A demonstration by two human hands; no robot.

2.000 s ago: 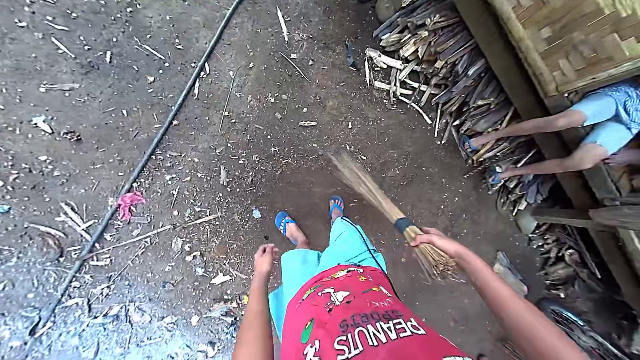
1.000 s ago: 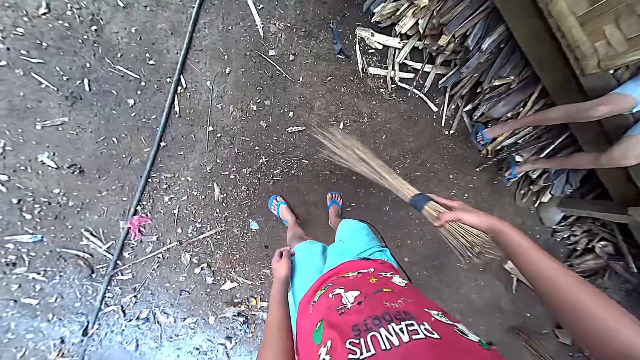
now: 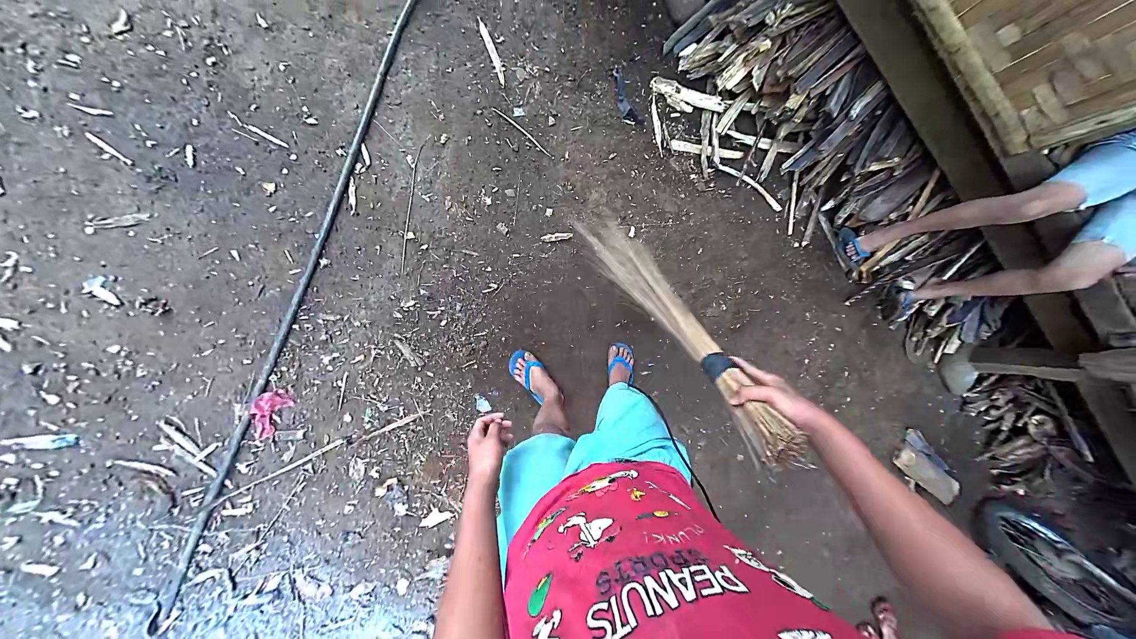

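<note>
A stick broom [image 3: 661, 297] of thin stiff bristles, bound with a dark band, is gripped by my right hand [image 3: 770, 398] at the band. Its bristle tips point up and left in the view, over the bare dirt ground [image 3: 568, 293], and look blurred. Beside my left thigh hangs my left hand [image 3: 489, 437], its fingers loosely curled; nothing shows in it. Wood chips, twigs and litter lie scattered over the ground, most thickly on the left. A pink scrap [image 3: 270, 413] lies against the black hose [image 3: 297, 293].
Split firewood [image 3: 852, 115] is stacked at the upper right under a wooden structure with a woven panel [image 3: 1056, 53]. Another person's legs [image 3: 985, 217] hang over the stack. A wheel [image 3: 1047, 559] and a wood block [image 3: 926, 467] are at the lower right. A toe shows near the bottom edge.
My right hand keeps hold of the broom, and its bristles have swung slightly. My left hand stays by my thigh. The wheel, out of view one second ago, shows again as the view shifts.
</note>
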